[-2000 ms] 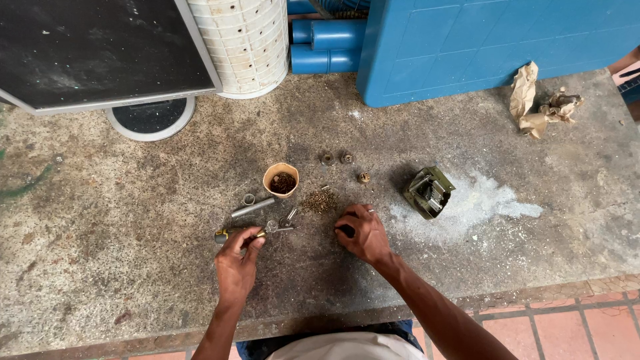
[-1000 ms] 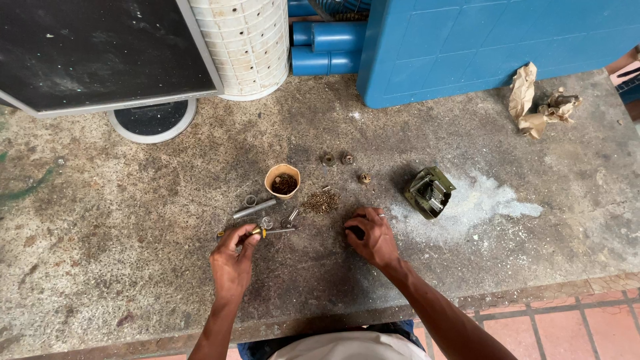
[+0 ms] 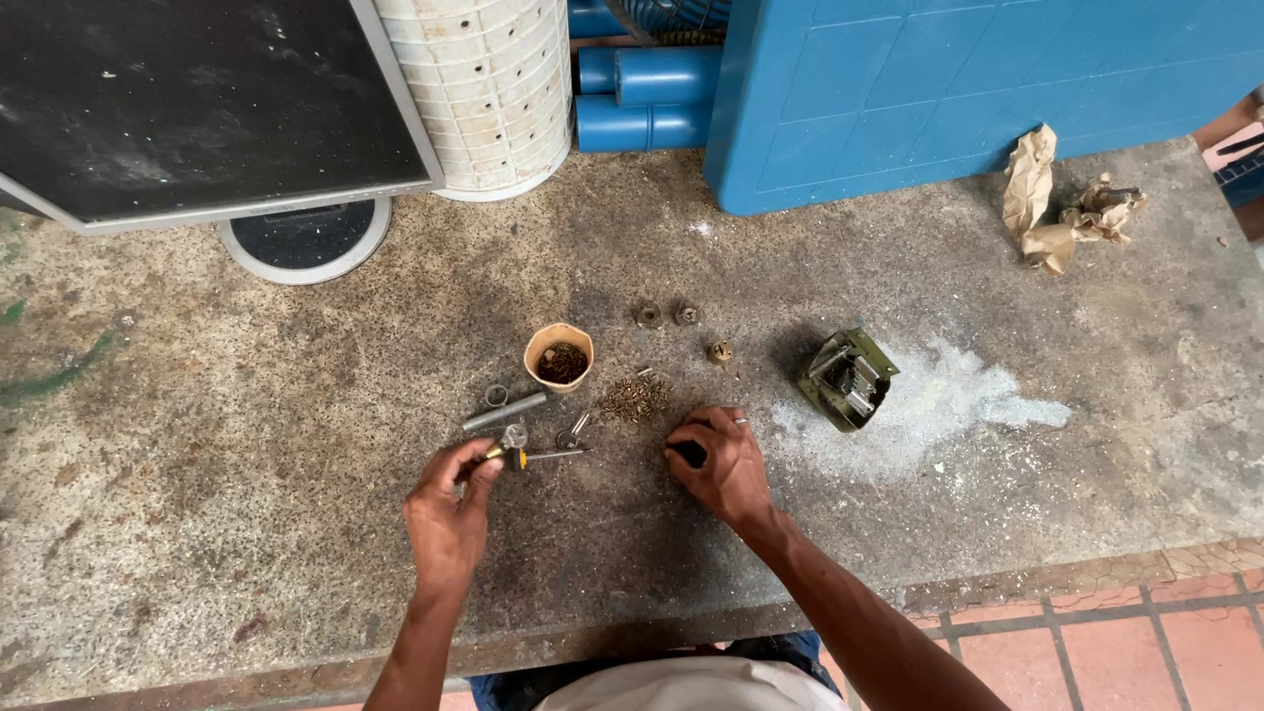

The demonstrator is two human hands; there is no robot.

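Note:
My left hand [image 3: 452, 499] pinches a small brass-coloured part [image 3: 496, 450] between thumb and fingertips, close to a clear round piece [image 3: 514, 435]. Just right of it lies a screwdriver [image 3: 553, 455] with a yellow and black handle. My right hand [image 3: 719, 459] rests on the worktop with curled fingers; whether it holds anything is hidden. Between and beyond the hands is a pile of tiny brass-coloured pieces [image 3: 635, 398]. A tan cup [image 3: 559, 357] holds more small dark pieces. A grey metal tube [image 3: 505, 411] and a metal ring [image 3: 496, 395] lie near the left hand.
Several small round metal parts [image 3: 686, 313] lie beyond the pile. A green metal container [image 3: 847, 380] with metal pieces stands right, beside pale powder [image 3: 948, 400]. Farther back are a monitor [image 3: 207, 109], a white perforated cylinder [image 3: 484, 94], a blue panel [image 3: 948, 89] and crumpled brown paper [image 3: 1029, 188].
My left hand has shifted slightly, and the screwdriver's yellow part now shows beside its fingertips. My right hand has stayed almost in place.

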